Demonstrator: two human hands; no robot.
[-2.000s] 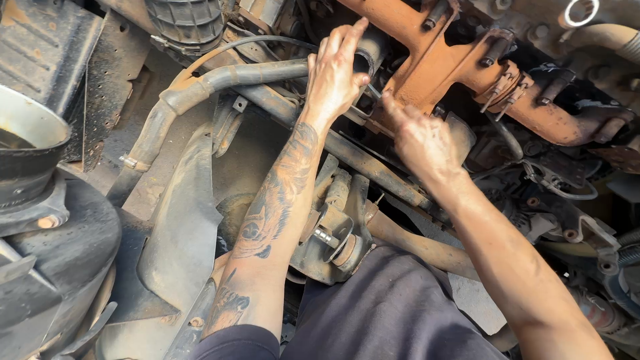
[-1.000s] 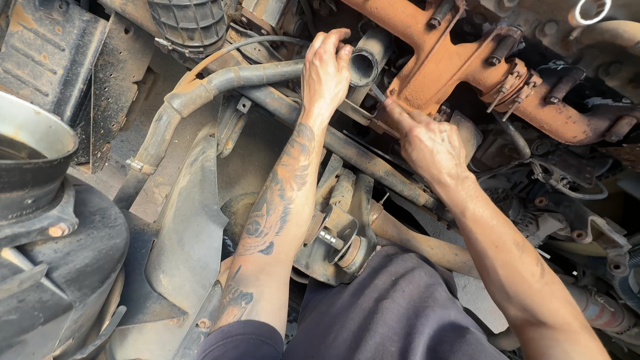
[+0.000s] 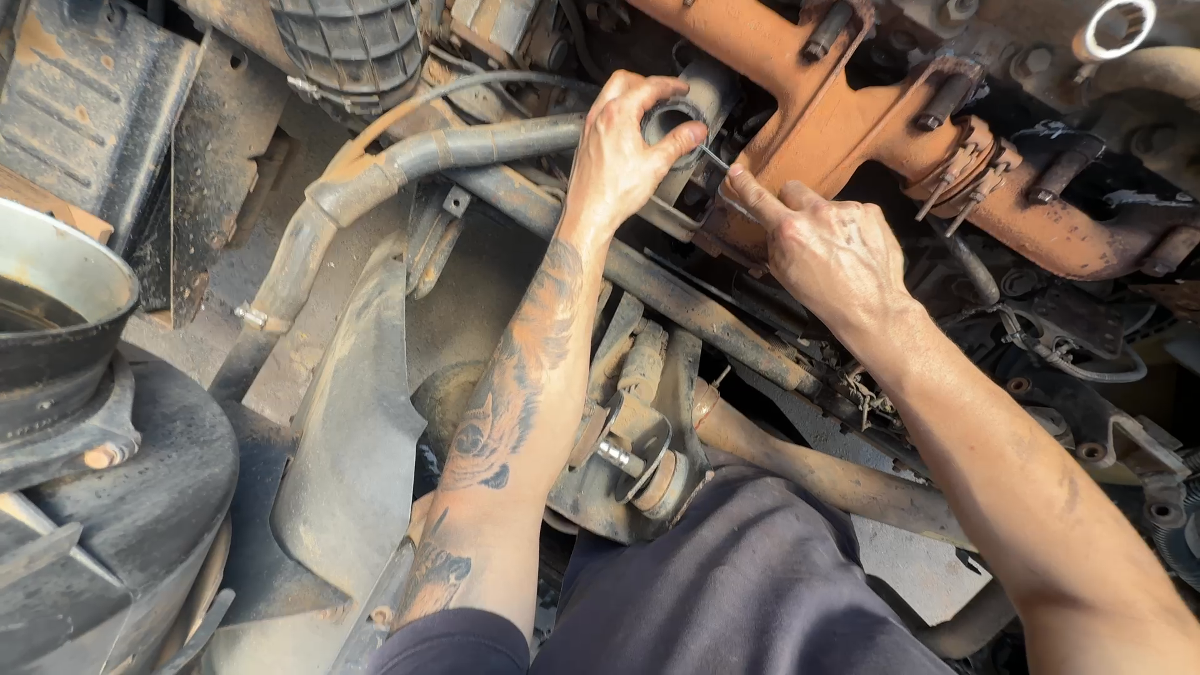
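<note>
My left hand grips the rim of an open pipe end, with the thumb on the near edge and the fingers over the far side. A thin metal tool, its kind not clear, reaches from my right hand to that rim beside my left thumb. The index finger of my right hand lies along the tool; the rest of it is hidden in the fist. Both hands are just left of the rust-orange exhaust manifold.
A grey hose bends down to the left with a clamp on it. A ribbed black duct stands at the top. At the left is a round black housing. A ring-shaped wrench end shows at the top right.
My left thumb and fingers have come over the pipe's rim, which stood open to view one second ago. My right hand stays near the rim with the thin tool.
</note>
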